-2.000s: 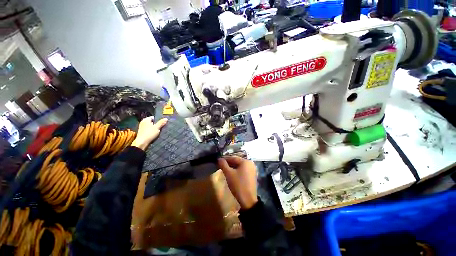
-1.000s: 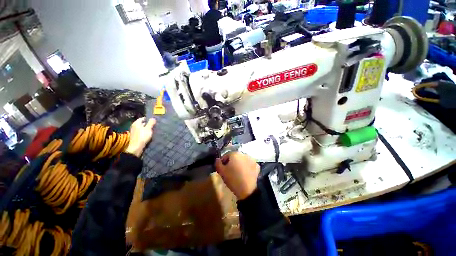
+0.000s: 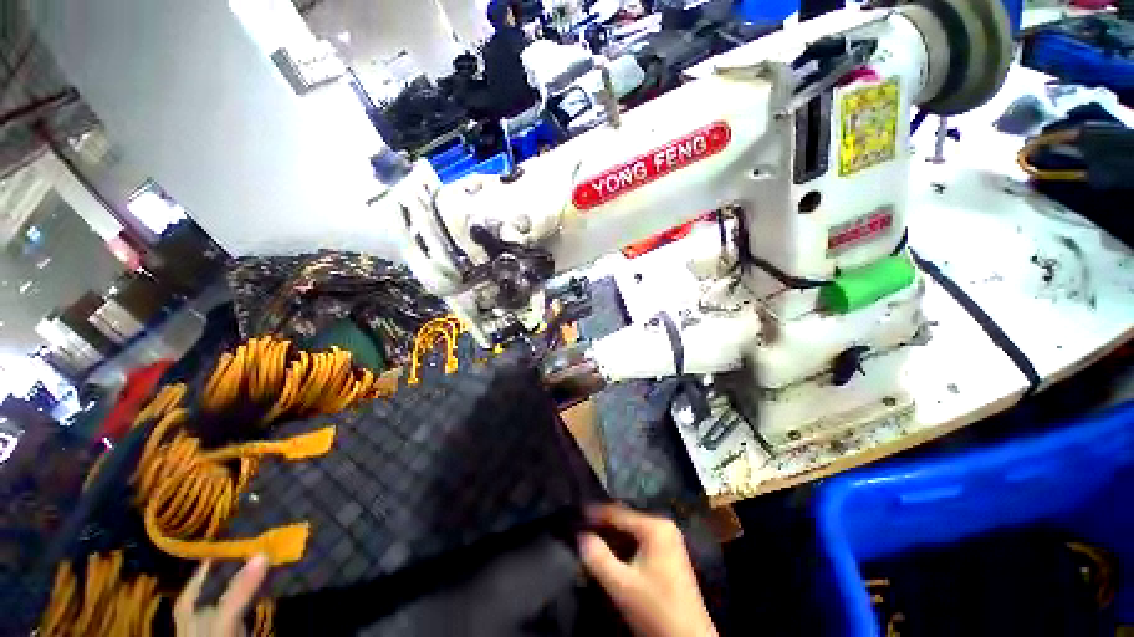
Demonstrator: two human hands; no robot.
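A dark checked bag panel (image 3: 417,479) lies raised in front of me, left of and below the needle area. Two flat yellow-orange handle tabs (image 3: 271,544) sit on its left part. My left hand (image 3: 221,600) is at the panel's lower left edge, cut off by the bottom of the picture, and its hold is unclear. My right hand (image 3: 644,566) pinches the panel's lower right edge. The white sewing machine (image 3: 672,205) stands behind, with its needle area (image 3: 507,280) and cylinder arm (image 3: 684,346) beyond the panel's upper right corner.
Bundled yellow-orange handles (image 3: 187,479) lie at left. A mottled cloth heap (image 3: 330,292) is behind the panel. A blue bin (image 3: 858,548) with dark pieces stands at lower right. The machine's white table (image 3: 995,286) holds a dark piece with a yellow-orange handle. A person (image 3: 504,69) is in the background.
The panel has come away from the needle area towards me, and its handle tabs now show at left. Both hands have moved down, the left to the lower left. The view has shifted.
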